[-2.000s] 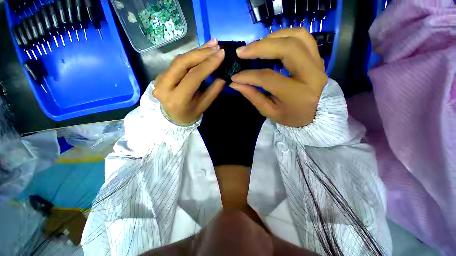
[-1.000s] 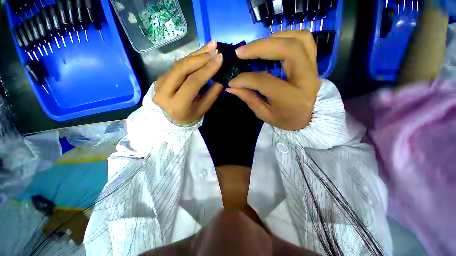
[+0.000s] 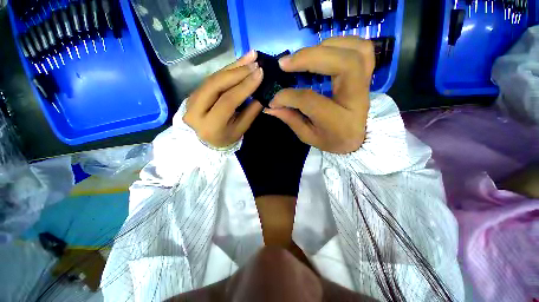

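Note:
A small black plastic housing is held between my two hands, in front of my chest and over the near edge of the middle blue tray. A faint dark green patch shows at its lower part. My left hand grips its left side with the fingertips. My right hand holds its right side, with the index finger at the top and the thumb at the lower edge. The fingers hide much of the housing.
Blue trays at left, middle and right hold black housings with silver rods. A clear box holds green boards. Clear plastic bags lie at left. A person's pink sleeve is at right.
The neighbouring person's arm has reached over the right tray and drawn back, uncovering it. The housing has tilted a little in my fingers; both hands keep their hold.

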